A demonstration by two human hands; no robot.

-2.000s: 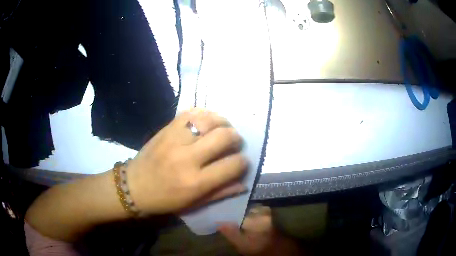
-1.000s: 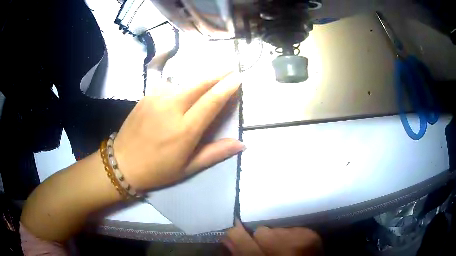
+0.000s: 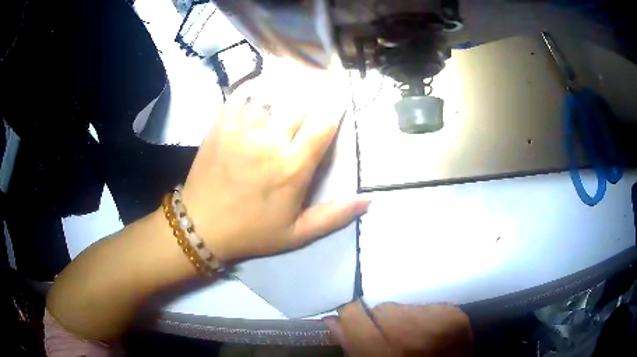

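A pale cut panel (image 3: 300,279) with a thin dark right edge lies face down, running from under the machine head (image 3: 398,42) to the table's front edge. My left hand (image 3: 265,181) lies flat on it, fingers spread, thumb at the dark edge; its fingertips are washed out by the lamp. My right hand (image 3: 405,331) is at the table's front edge, holding the panel's near end at the dark edge between thumb and finger. The needle and presser foot are lost in glare.
Blue-handled scissors (image 3: 590,146) lie at the right, partly on the tan machine bed (image 3: 496,111). A grey-green knob (image 3: 419,115) hangs under the head. Dark cut pieces (image 3: 70,84) are piled at left. A measuring tape strip (image 3: 244,331) runs along the front edge.
The machine head has come into view from the top. My left hand has moved up the panel and flattened out. My right hand has come up to the table edge and taken the panel's near end.
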